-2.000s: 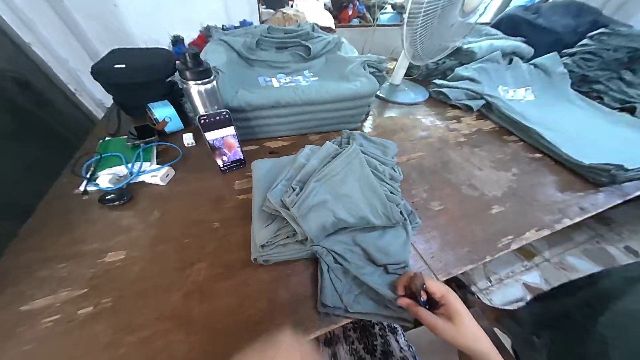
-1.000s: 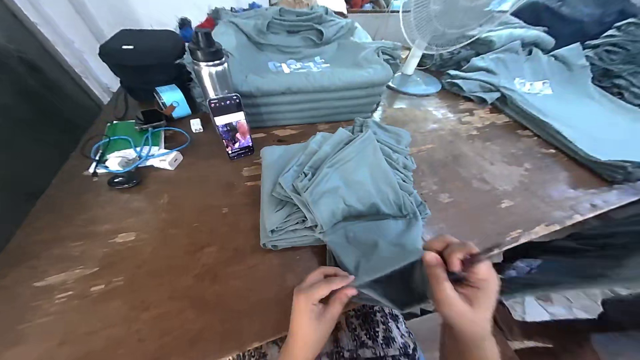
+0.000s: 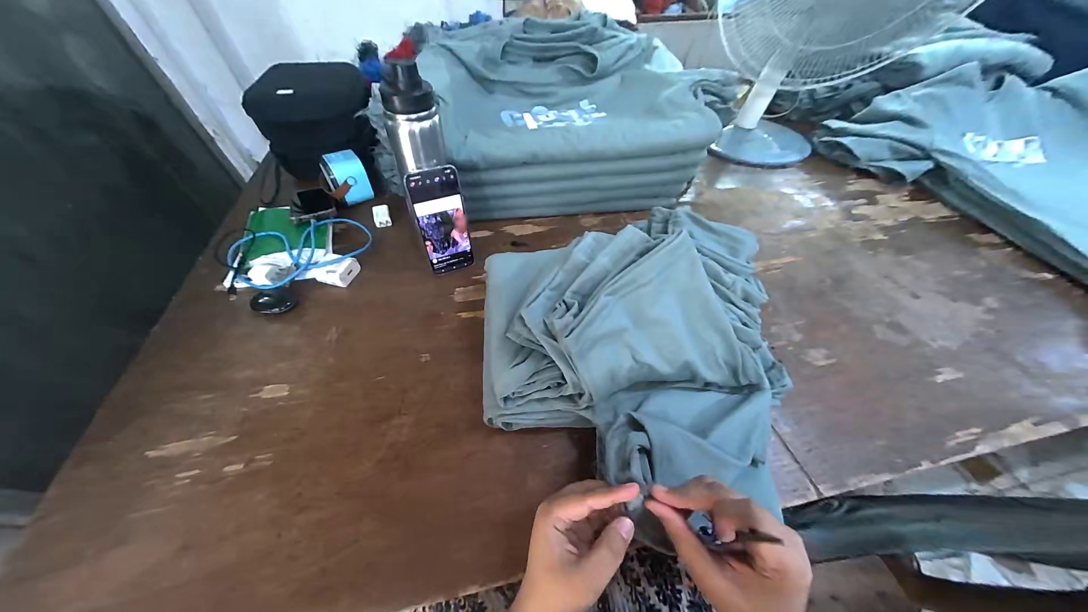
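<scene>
A pile of grey-green fabric garments (image 3: 654,314) lies on the wooden table, its lower part hanging toward me over the front edge. At that lower part, my left hand (image 3: 582,540) has its fingertips against a fold of the cloth, thumb and forefinger slightly apart. Close beside it, my right hand (image 3: 735,540) pinches the same cloth between thumb and forefinger. A small dark tool (image 3: 756,536), its kind not clear, is tucked in the right hand's curled fingers.
Folded grey-green shirts (image 3: 578,161) are stacked behind, near a steel bottle (image 3: 414,127), a propped phone (image 3: 440,219) and a fan (image 3: 761,140). Chargers with a blue cable (image 3: 293,255) lie left. More shirts (image 3: 1003,170) lie right; the table's front edge (image 3: 926,463) runs below them.
My left hand, blurred low in the oldest frame, has come up to the cloth and moved right, close to my right hand. The stretched hem of a second ago is now bunched between both hands.
</scene>
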